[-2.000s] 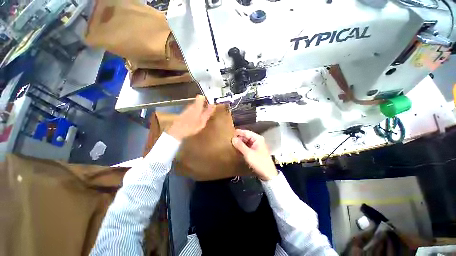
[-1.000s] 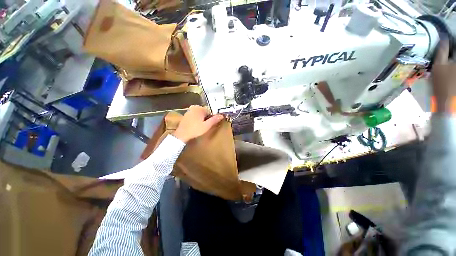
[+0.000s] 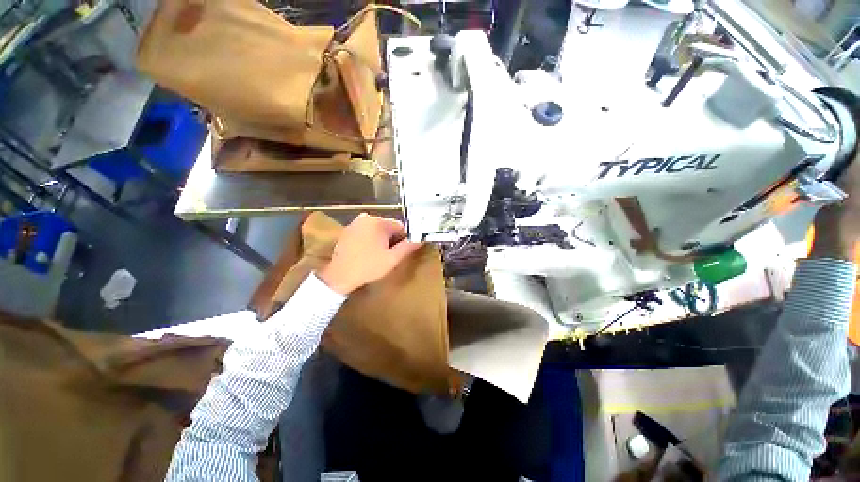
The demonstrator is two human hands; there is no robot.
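Observation:
A brown bag (image 3: 401,315) hangs over the lap at the left end of the white sewing machine (image 3: 566,151), its top edge at the needle area (image 3: 504,207). A pale stiff sheet (image 3: 500,344) sticks out from its right side. My left hand (image 3: 368,252) pinches the bag's top edge beside the needle area. My right hand (image 3: 837,221) is at the far right by the black handwheel (image 3: 837,132), partly cut off by the picture's edge; its fingers are hard to make out. The part of the bag at the needle is partly hidden.
Brown bags with handles (image 3: 250,71) stand on a side table (image 3: 283,193) beyond my left hand. A large brown heap (image 3: 85,395) lies at lower left. A green object (image 3: 719,267) sits below the machine head. A bin-like blue thing (image 3: 38,243) stands at far left.
My right hand has let go of the bag's right side and moved to the handwheel. The pale sheet has come into view. My left hand stays on the top edge; the view has shifted.

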